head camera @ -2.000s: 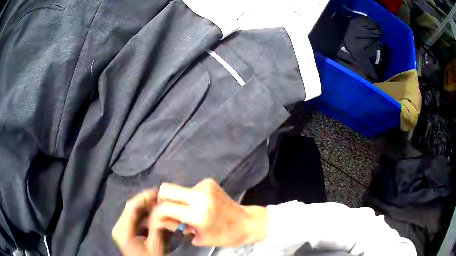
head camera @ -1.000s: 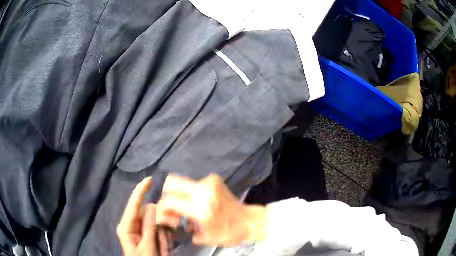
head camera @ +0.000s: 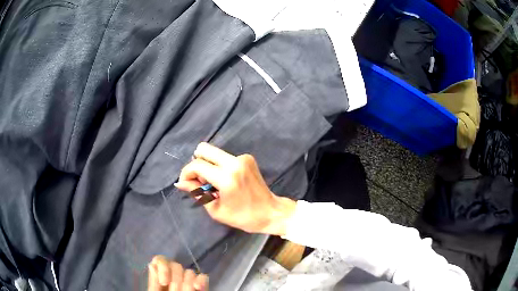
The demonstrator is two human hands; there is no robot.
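The dark grey garment [head camera: 272,142] lies over the white tabletop, with a curved flap [head camera: 190,133] on its panel. My right hand [head camera: 227,185] is over the flap's lower end, fingertips pinched, with small snips [head camera: 203,191] with a blue part held in the palm. A needle cannot be made out at the fingertips. A fine pale thread [head camera: 182,230] runs down from near the flap toward my left hand [head camera: 177,277], which is curled low at the bottom edge and partly cut off. What its fingers hold cannot be seen clearly.
A blue crate [head camera: 397,108] with dark clothes and tan cloth [head camera: 460,111] stands on the speckled floor [head camera: 392,170] at right. Dark cloth [head camera: 471,216] lies at lower right. The white tabletop [head camera: 301,14] shows at the top. A short white strip [head camera: 260,74] lies on the garment.
My right hand has moved up onto the flap and away from my left hand, which has dropped lower. The thread is now drawn out between them, and the snips show more clearly.
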